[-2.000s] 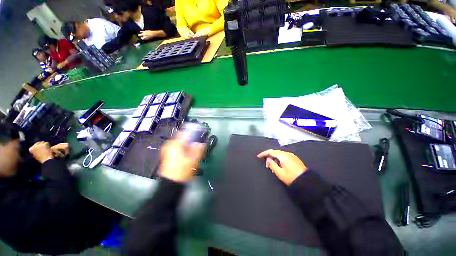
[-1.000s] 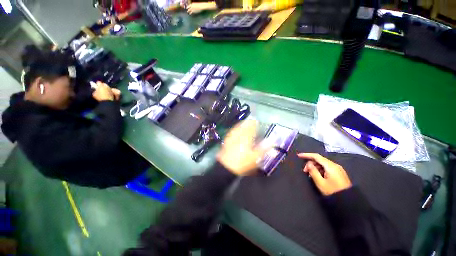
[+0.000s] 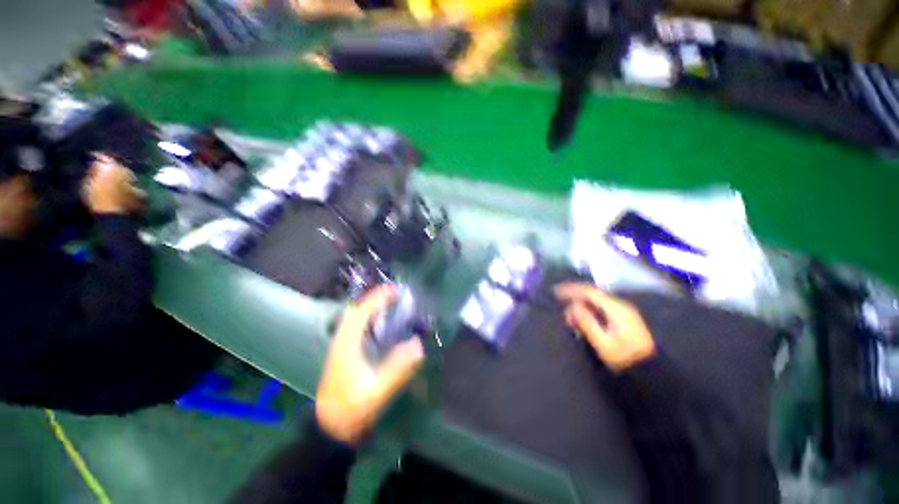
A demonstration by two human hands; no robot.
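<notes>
The frame is blurred. My left hand (image 3: 360,379) is curled around a small dark-and-light block (image 3: 396,320) that looks like a controller module, just left of the foam work mat (image 3: 532,404). A short column of controller modules (image 3: 501,295) lies on the mat's upper left corner. My right hand (image 3: 611,327) is over the mat's upper part, fingers loosely curled and apart, with nothing visible in it. Dark cables (image 3: 409,231) lie in a heap beyond my left hand.
More modules stand in rows (image 3: 320,162) on the left tray mat (image 3: 301,246). A smartphone (image 3: 656,251) lies on clear plastic (image 3: 734,231) behind the work mat. The screwdriver (image 3: 569,103) hangs over the green belt (image 3: 483,138). A person in black (image 3: 74,315) sits at left.
My left hand has moved from the modules on the mat to the left and now holds a block. The view has shifted. My right hand remains over the mat.
</notes>
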